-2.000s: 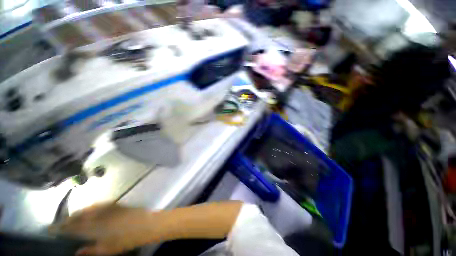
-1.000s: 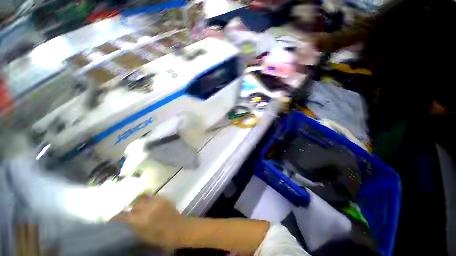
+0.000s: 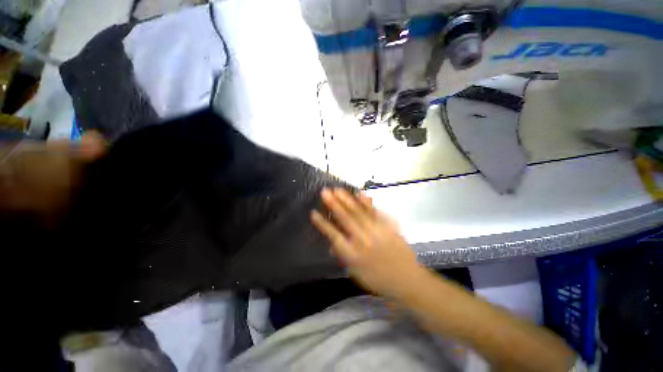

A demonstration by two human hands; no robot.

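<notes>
A dark garment panel [image 3: 254, 211] lies over the table's front edge, left of the needle area, and hangs toward my lap. Pale grey-white backing [image 3: 178, 58] shows on the cloth behind it. My right hand [image 3: 367, 240] rests flat on the panel's right end, fingers spread. My left hand [image 3: 47, 174] is blurred at the left edge, at the panel's left part; its grip cannot be made out. The presser foot [image 3: 413, 134] of the white sewing machine [image 3: 596, 29] stands behind and right of the panel, with no cloth under it.
A curved grey fin-shaped piece [image 3: 487, 134] lies on the bed under the machine arm. Yellow and green scissors handles [image 3: 647, 163] show at the right edge. A blue basket [image 3: 571, 305] is below the table at the right. A measuring scale [image 3: 509, 243] runs along the table front.
The view has swung left and down from the basket side to the needle area. The dark panel now lies spread in front, with my right hand on it, and my left hand has come into view.
</notes>
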